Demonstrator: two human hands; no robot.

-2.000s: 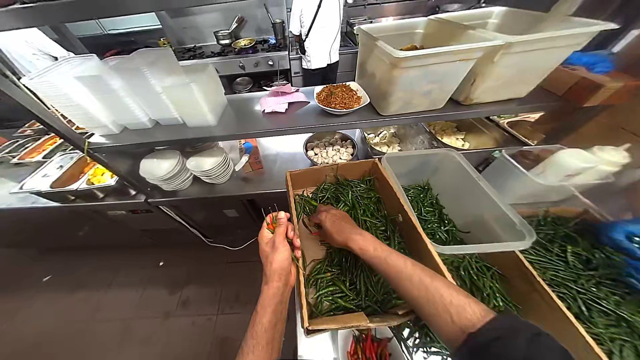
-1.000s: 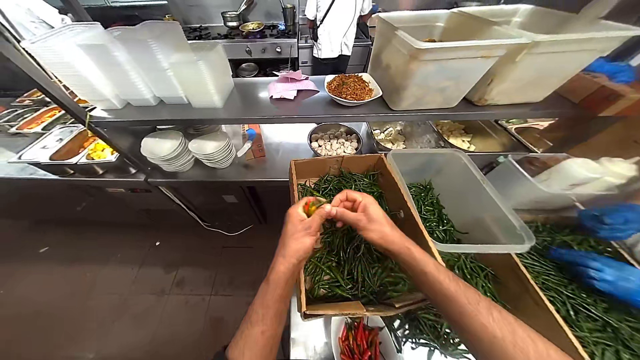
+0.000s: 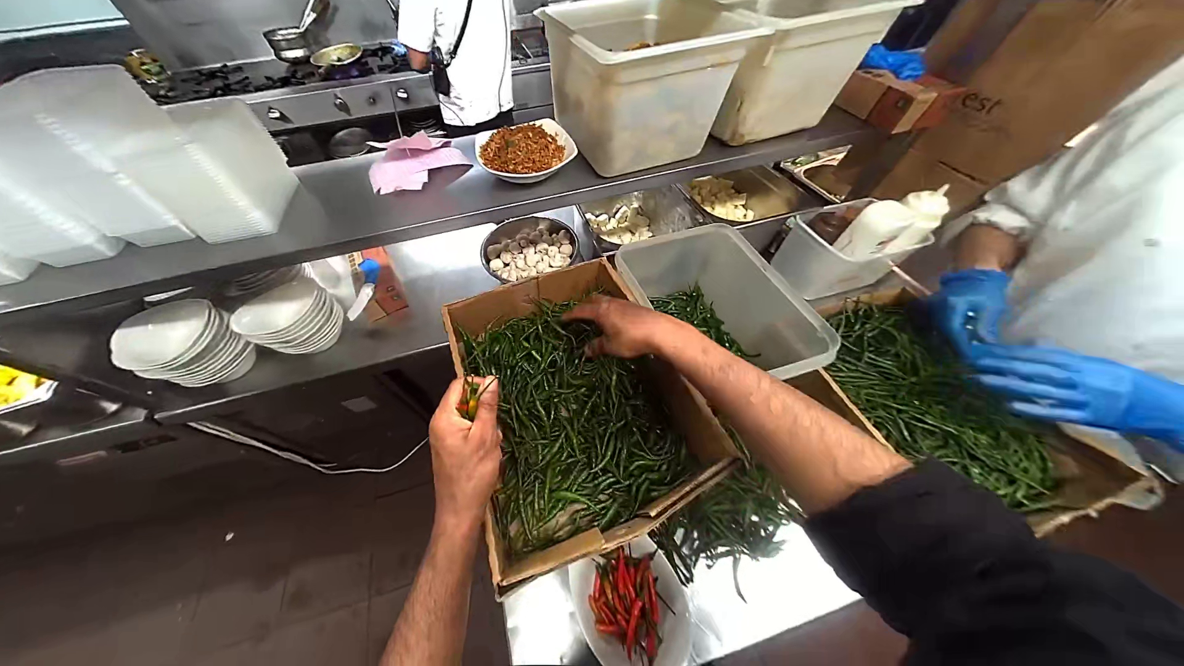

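A cardboard box (image 3: 548,561) full of green chillies (image 3: 592,435) lies in front of me. My left hand (image 3: 467,444) is at the box's left edge, closed around a few chillies (image 3: 471,398), orange and green. At the back of the box, my right hand (image 3: 618,326) reaches down onto the green chillies with bent fingers; whether it grips one is hidden. Red chillies (image 3: 627,601) lie in a white bowl (image 3: 672,624) just below the near edge of the box. To the right, a clear plastic tub (image 3: 731,277) stands against more green chillies.
A co-worker's blue-gloved hands (image 3: 1036,370) are over a second box of green chillies (image 3: 934,407) at right. Behind stand a bowl of mushrooms (image 3: 529,250), stacked plates (image 3: 185,342), a steel shelf (image 3: 370,213) with large tubs (image 3: 647,92), and another person at the stove.
My hands were together over the box one second ago; now they are apart, the right having moved back onto the green chillies. The co-worker's gloved hands have come further into view.
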